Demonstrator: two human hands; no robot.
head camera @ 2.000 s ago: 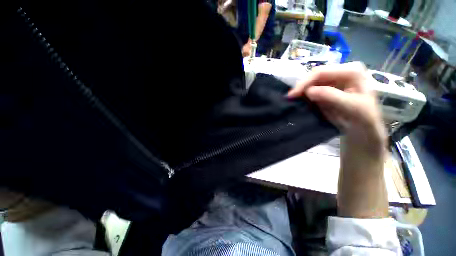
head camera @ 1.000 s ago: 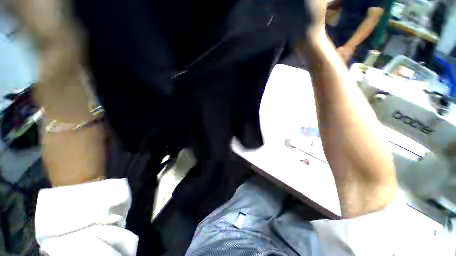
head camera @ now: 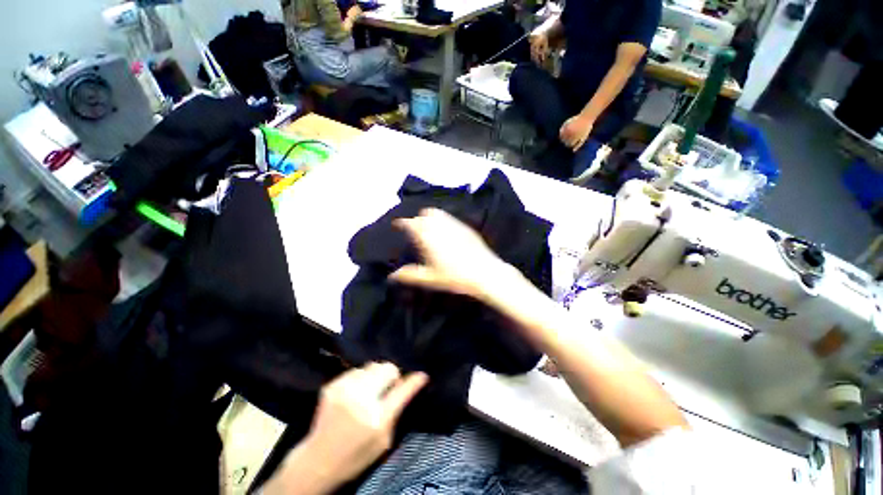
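A black garment piece (head camera: 513, 227) lies bunched on the white sewing table (head camera: 334, 193), left of the sewing machine's needle area. My right hand (head camera: 450, 256) is over the middle of the cloth, thumb and fingers apart. My left hand (head camera: 363, 411) is at the cloth's near edge by my lap, its fingers closed on the black cloth. The white "brother" sewing machine (head camera: 716, 280) stands at the right, and its needle area (head camera: 581, 290) is lit blue-white. No cloth is seen under the needle.
More black cloth (head camera: 237, 261) hangs at the table's left side. A green basket (head camera: 290, 155) with mixed items is behind it. A seated person (head camera: 591, 77) is beyond the table. Another machine (head camera: 92, 101) with red scissors (head camera: 60, 158) stands far left. A white bin (head camera: 702, 169) is behind the machine.
The garment, held up in front of me before, is now down on the table. Both hands have come down with it, and the view takes in more of the workshop.
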